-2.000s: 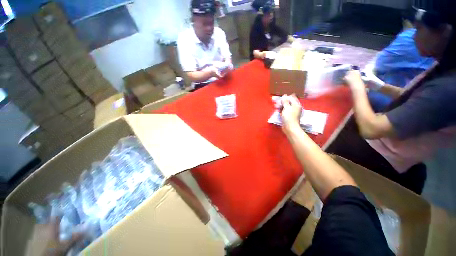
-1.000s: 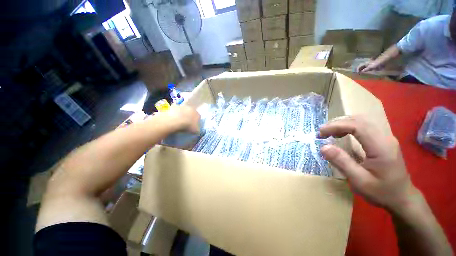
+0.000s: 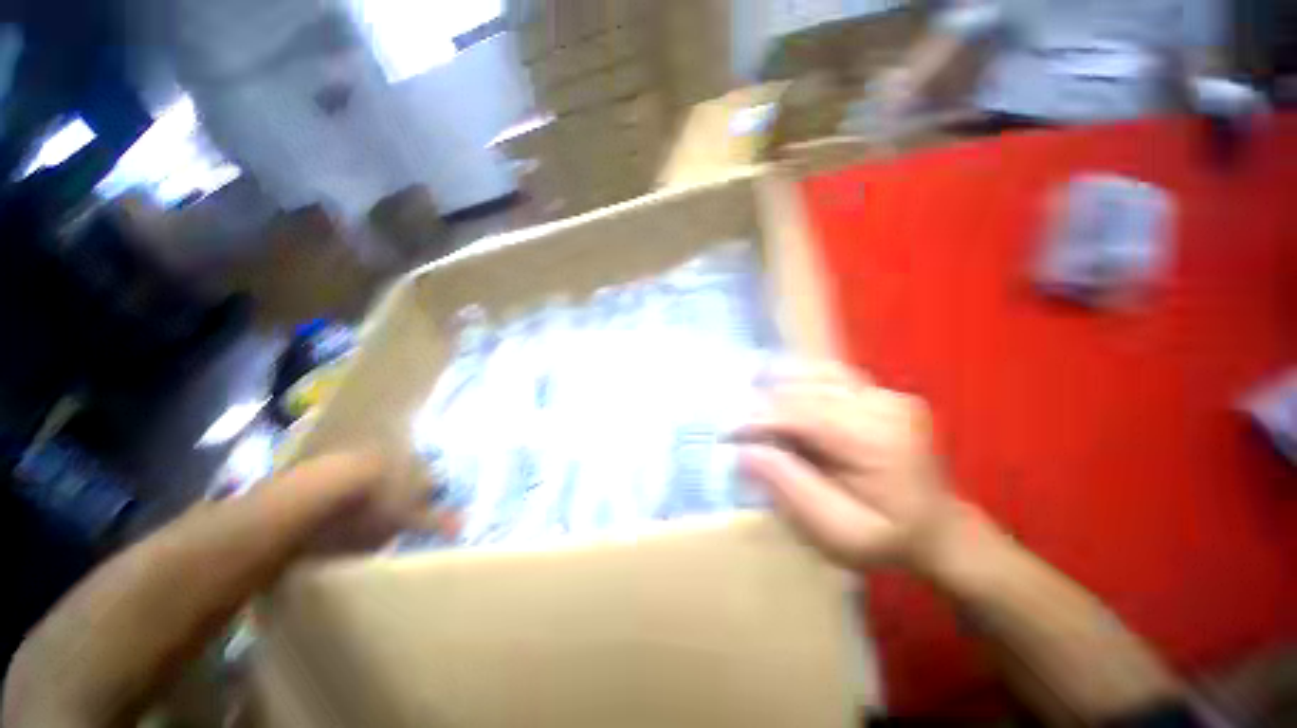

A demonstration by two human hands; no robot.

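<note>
The large shipping carton (image 3: 569, 612) stands open in front of me, beside the red table. Rows of bubble-bagged units (image 3: 598, 398), silvery and blurred by glare, stand inside it. My left hand (image 3: 377, 505) reaches over the carton's near left corner, its fingers low at the left end of the rows; blur hides whether it grips one. My right hand (image 3: 854, 462) is at the carton's right side, thumb and fingers apart around the right end of the rows; I cannot tell whether the fingertips touch a unit.
The red table (image 3: 967, 384) is on the right, with a bubble-bagged stack (image 3: 1107, 239) on it and a pale item (image 3: 1276, 413) at the right edge. A blurred person (image 3: 1081, 71) is at its far side. Stacked cartons (image 3: 590, 100) stand behind.
The view has turned right, so the carton sits further left and more table shows. Both hands remain at the carton's two ends. Two seconds ago my right hand was over the table at some units.
</note>
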